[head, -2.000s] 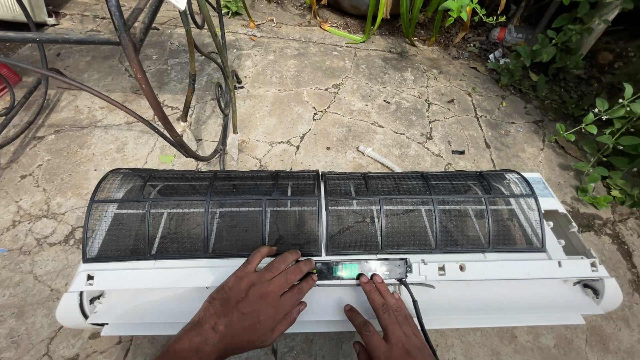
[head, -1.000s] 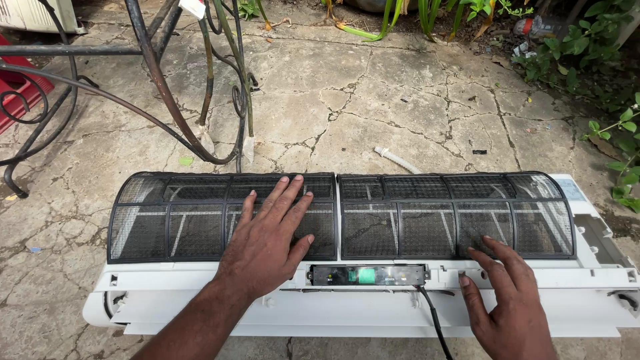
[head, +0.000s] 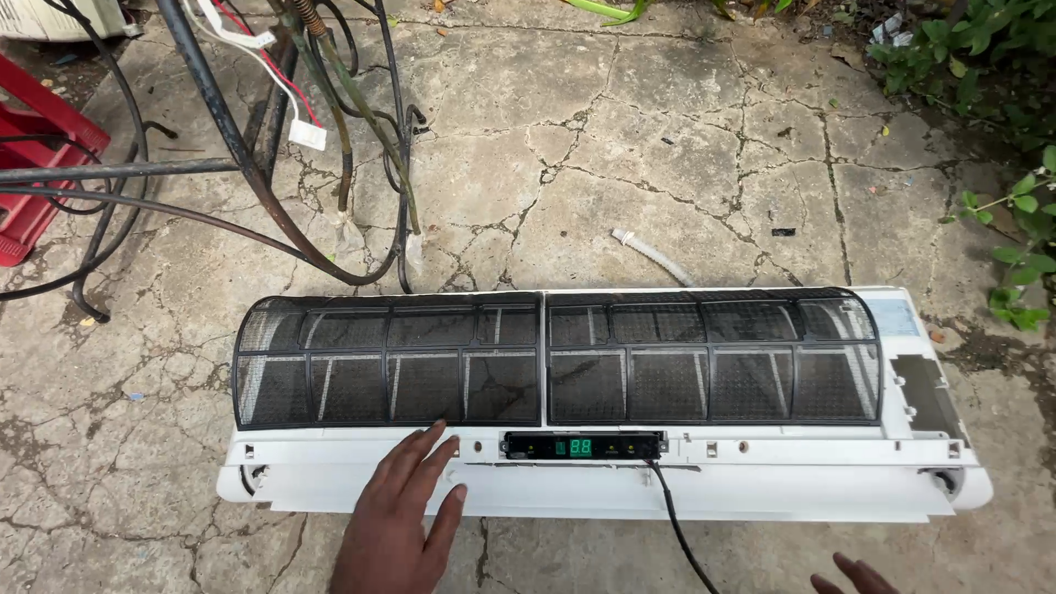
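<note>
An air conditioner indoor unit with a white plastic housing [head: 792, 491] lies on the ground. Two curved black mesh filters, the left one [head: 421, 363] and the right one [head: 709, 363], cover its top side by side. Below their joint sits a black display module [head: 582, 446] with lit green digits, and a black cable [head: 683, 528] runs down from it. My left hand [head: 412, 503] is over the housing left of the display, fingers apart and holding nothing. Only the fingertips of my right hand [head: 854, 575] show at the bottom edge, below the unit.
Cracked concrete [head: 528, 181] surrounds the unit. A bent metal frame [head: 239, 157] stands at the upper left, with a white connector [head: 308, 134] on wires near it and a red plastic object [head: 41, 157] behind. A pale corrugated hose [head: 656, 256] lies behind the unit. Leafy plants [head: 1023, 272] edge the right.
My left hand has moved off the left filter, down toward the housing's front. My right hand has drawn back from the unit to the bottom edge. The display now shows clear green digits.
</note>
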